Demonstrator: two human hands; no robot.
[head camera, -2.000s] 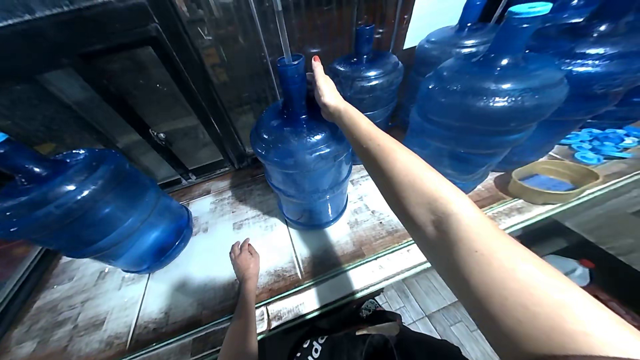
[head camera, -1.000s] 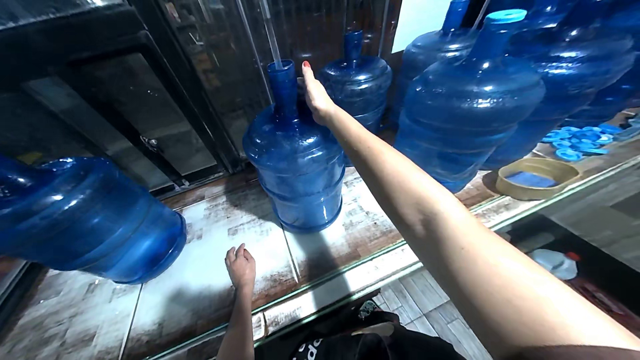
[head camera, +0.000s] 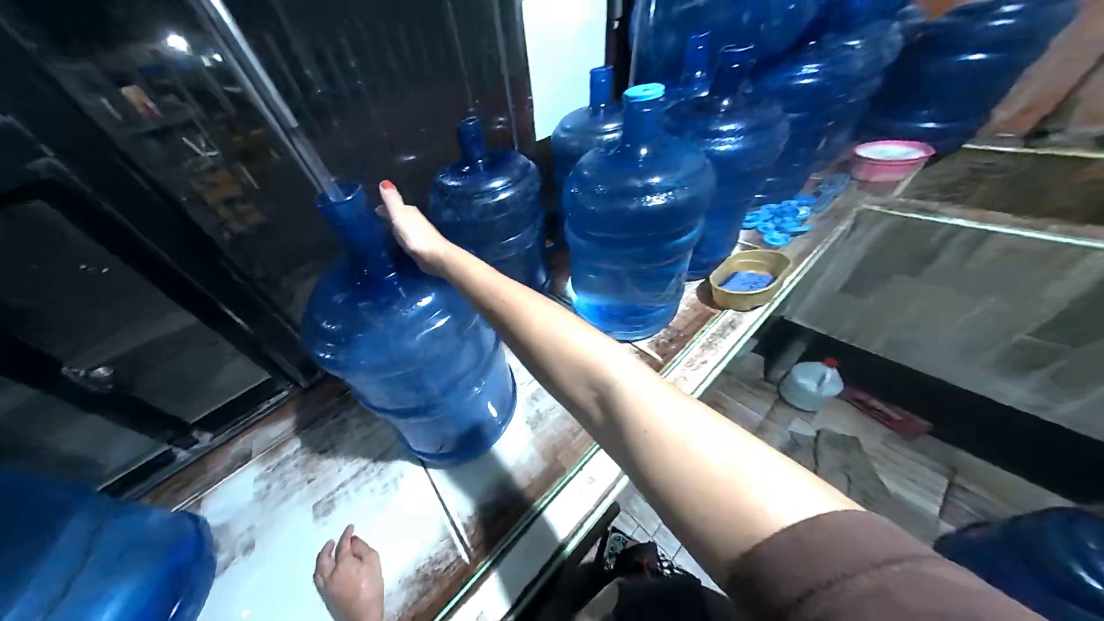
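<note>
A large blue plastic water jug (head camera: 423, 362) stands on the tiled counter, a clear tube (head camera: 276, 108) running down into its uncapped mouth. My right hand (head camera: 414, 228) rests against the right side of the jug's neck, thumb up, with a red-painted nail showing; its palm side is hidden. Low in the view, my left hand (head camera: 349, 576) is over the white tiles, fingers loosely curled, holding nothing. Another blue jug (head camera: 95, 552) lies partly in view at the bottom left. To the right is a jug with a light blue cap (head camera: 638, 216).
More blue jugs (head camera: 487, 207) line the wall. Loose blue caps (head camera: 780, 220), an oval tan basin (head camera: 750, 280) and a pink bowl (head camera: 893, 159) sit along the counter's right part. On the floor are a white jug with a red cap (head camera: 811, 384) and a blue jug (head camera: 1035, 556).
The view has swung to the right, bringing the pink bowl into sight. My right hand stays by the neck of the jug with the tube.
</note>
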